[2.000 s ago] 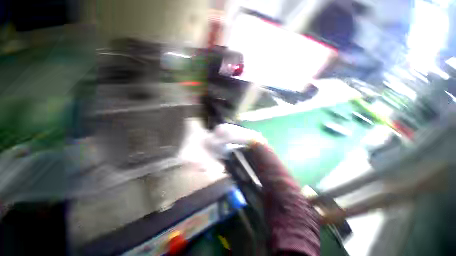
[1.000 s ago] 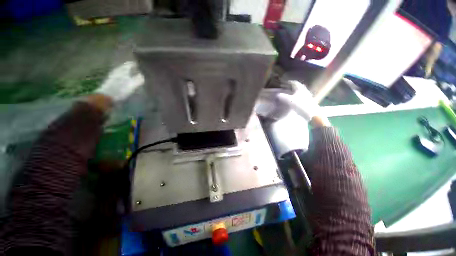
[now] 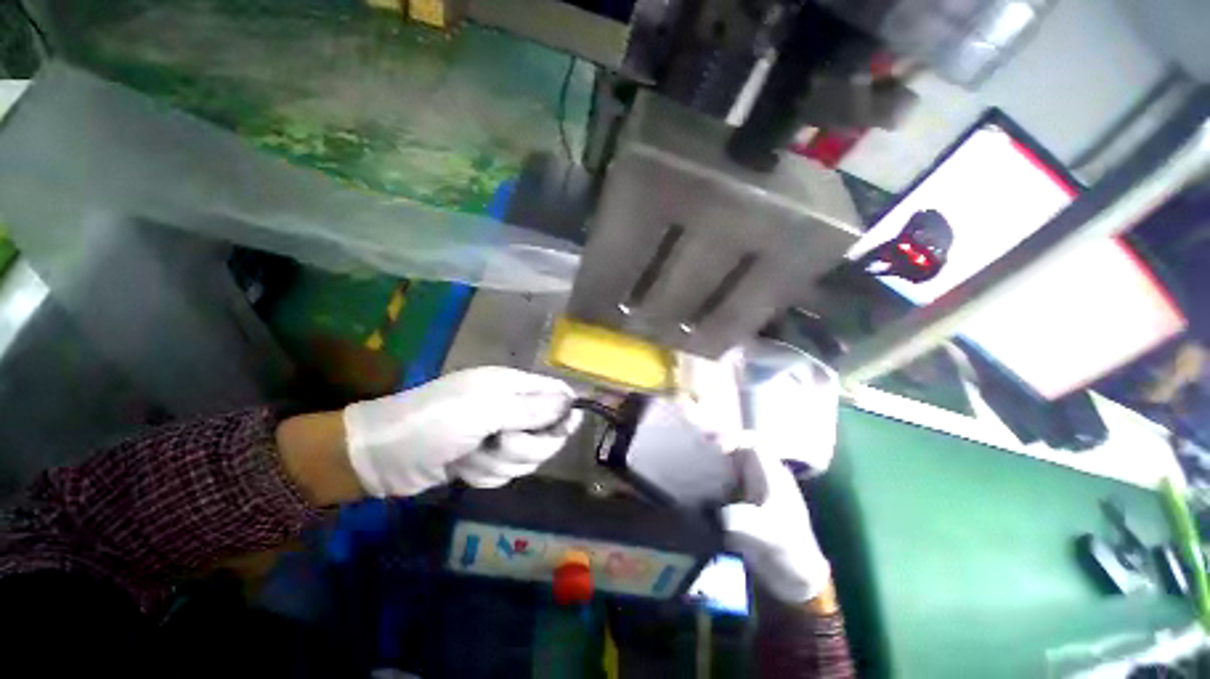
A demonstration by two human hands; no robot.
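Note:
A black power adapter (image 3: 674, 458) is held in front of the press, above the base plate. My left hand (image 3: 465, 427), in a white glove, holds the adapter's black cable close to the case. My right hand (image 3: 776, 524), also gloved, grips the adapter's right end. The yellow nest (image 3: 612, 356) shows with no adapter in it. The grey welding horn (image 3: 717, 246) is above and behind the nest. The translucent film (image 3: 332, 206) runs in from the left towards the horn.
The white film roll (image 3: 794, 418) is right of the nest. The red emergency stop (image 3: 573, 580) is on the front control panel (image 3: 511, 551). A scanner (image 3: 916, 248) with red lights is by the monitors (image 3: 1072, 312). Dark adapters (image 3: 1121, 564) lie on the green conveyor (image 3: 955, 531) at right.
The adapter has left the nest under the horn and is now in my hands. Both hands have come from the press's sides to its front. The view has turned.

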